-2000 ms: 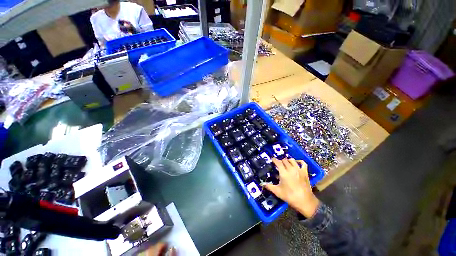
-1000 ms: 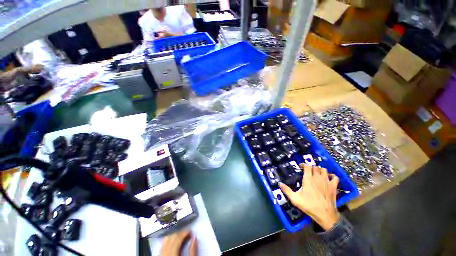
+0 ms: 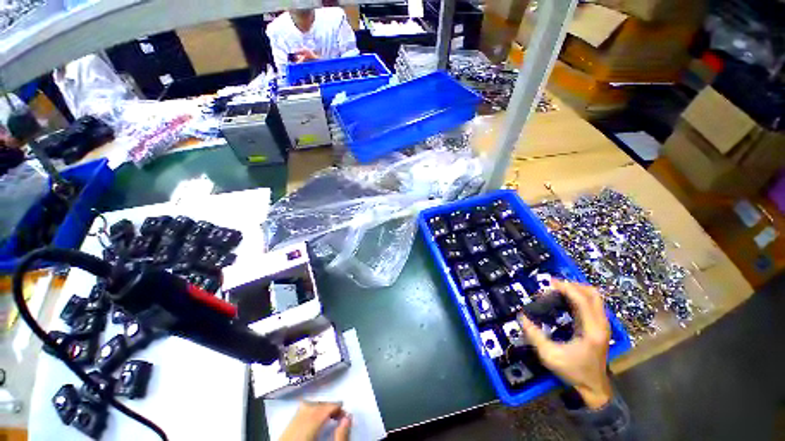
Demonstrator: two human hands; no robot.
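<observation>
My right hand [image 3: 581,340] is over the near right part of the blue plastic tray [image 3: 448,288]. Its thumb and fingers grip a black housing [image 3: 546,308] just above the tray. Rows of black housings, some with silver-white modules [image 3: 491,343], fill the tray. My left hand [image 3: 317,422] is cut off by the bottom edge, in front of the screw feeder [image 3: 297,392]; its visible fingers look empty and slightly apart. The electric screwdriver [image 3: 185,308], black with a red lever, slants over the feeder, its tip near the metal pickup end.
Finished assemblies [image 3: 172,245] lie in a cluster on the white board [image 3: 185,396] at left. Clear plastic bags [image 3: 379,232] lie behind the feeder. Loose metal parts [image 3: 620,250] are heaped on cardboard at right. A grey post [image 3: 525,103] stands behind the tray. A person [image 3: 310,39] sits across the bench.
The view has shifted, so the bench things sit further right. My right hand, earlier reaching down into the tray, now holds a black housing raised slightly. More of my left hand shows than at first.
</observation>
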